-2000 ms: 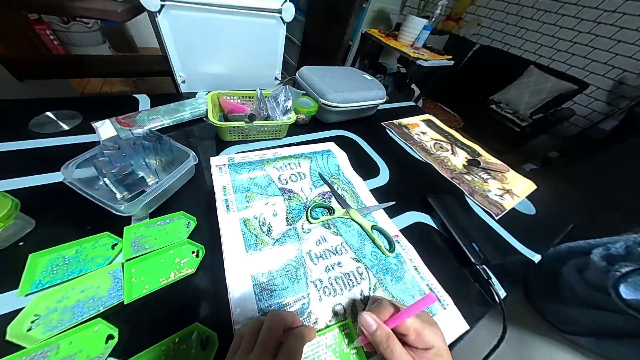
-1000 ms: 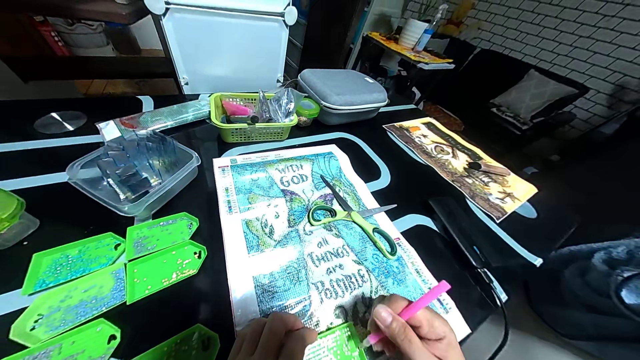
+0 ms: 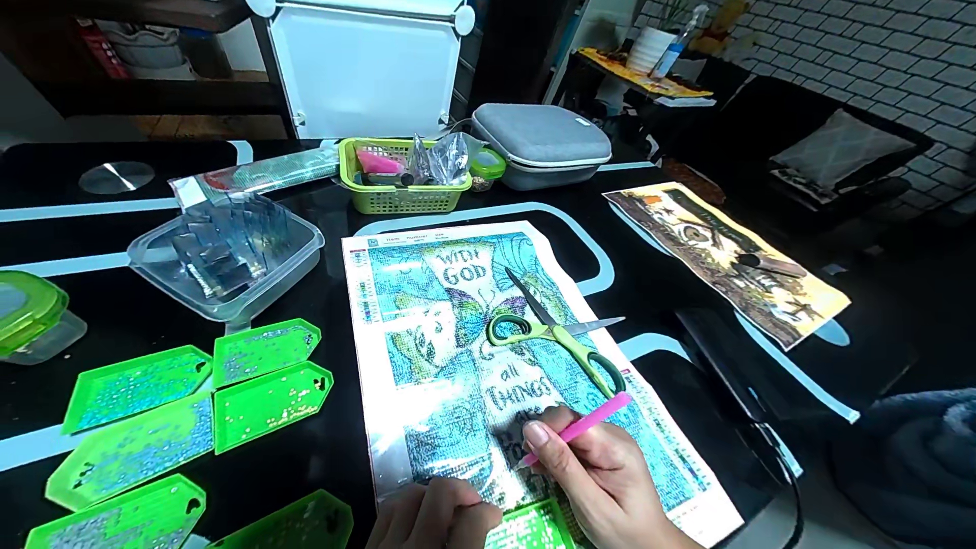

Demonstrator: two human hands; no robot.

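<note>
A pink diamond-painting pen (image 3: pixel 596 418) is held between the thumb and fingers of my right hand (image 3: pixel 598 476), its tip down at the lower middle of the diamond-painting canvas (image 3: pixel 435 396). My left hand (image 3: pixel 436 517) rests with curled fingers on the canvas's lower edge, beside a green tray of pale drills (image 3: pixel 534 528); whether it touches the tray is hidden. Green-handled scissors (image 3: pixel 553 332) lie spread on the canvas. Left of it are several more green trays, among them one with blue drills (image 3: pixel 137 387) and one with few pale drills (image 3: pixel 273 406).
A clear plastic box of small packets (image 3: pixel 225 255), a green basket with bags (image 3: pixel 404 200), and a grey zip case (image 3: pixel 541 145) stand behind. A lidded green container (image 3: pixel 34 316) is at the left. A printed picture (image 3: pixel 732 263) and a black device with a cable (image 3: pixel 732 374) lie at the right.
My right hand with the pink pen has moved from the green tray up onto the canvas. My left hand remains at the canvas's lower edge.
</note>
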